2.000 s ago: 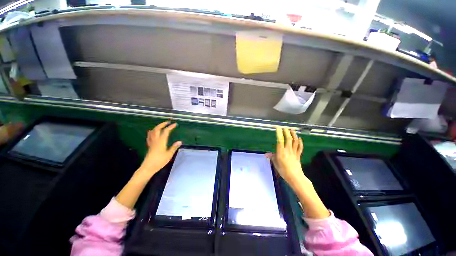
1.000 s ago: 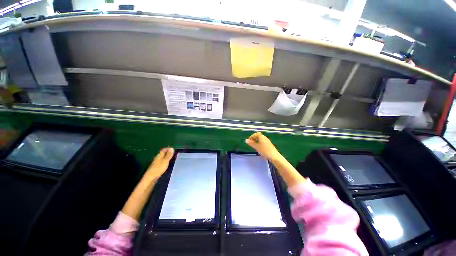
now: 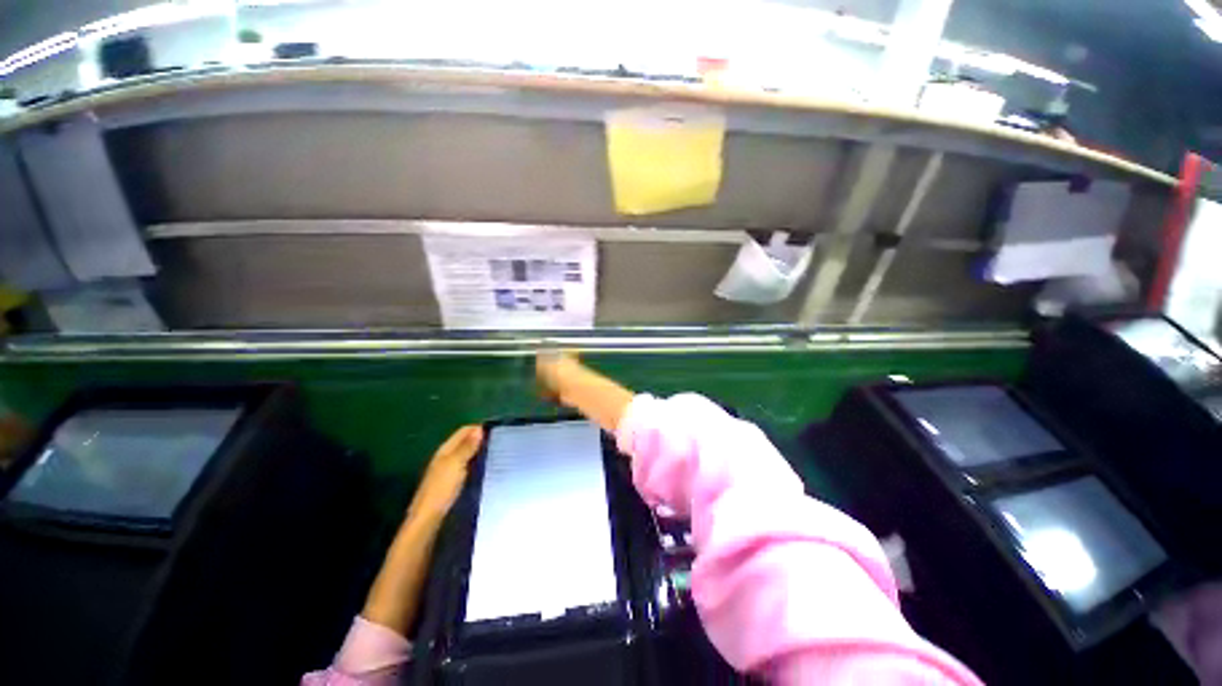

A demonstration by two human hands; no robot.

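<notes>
A tablet (image 3: 543, 516) with a white lit screen lies in the left recess of the black foam tray (image 3: 536, 659) in front of me. My left hand (image 3: 456, 462) is at this tablet's upper left edge; its fingers are small and I cannot tell whether they grip. My right hand (image 3: 555, 378) is just above the tablet's top edge, fingers closed together and blurred; I cannot tell what it holds. My pink right sleeve covers most of the tray's right recess and the tablet there.
Foam trays with tablets stand at the left (image 3: 127, 462) and right (image 3: 985, 426) on the green bench (image 3: 369, 389). Ahead is a grey rack with an instruction sheet (image 3: 512, 279), yellow paper (image 3: 663, 164) and a white pouch (image 3: 764, 272). Part of a hand shows at the far left edge.
My right hand has moved left, from above the right tablet to above the left tablet's top edge, its arm now crossing the right tablet. My left hand stays at the left tablet's upper left corner.
</notes>
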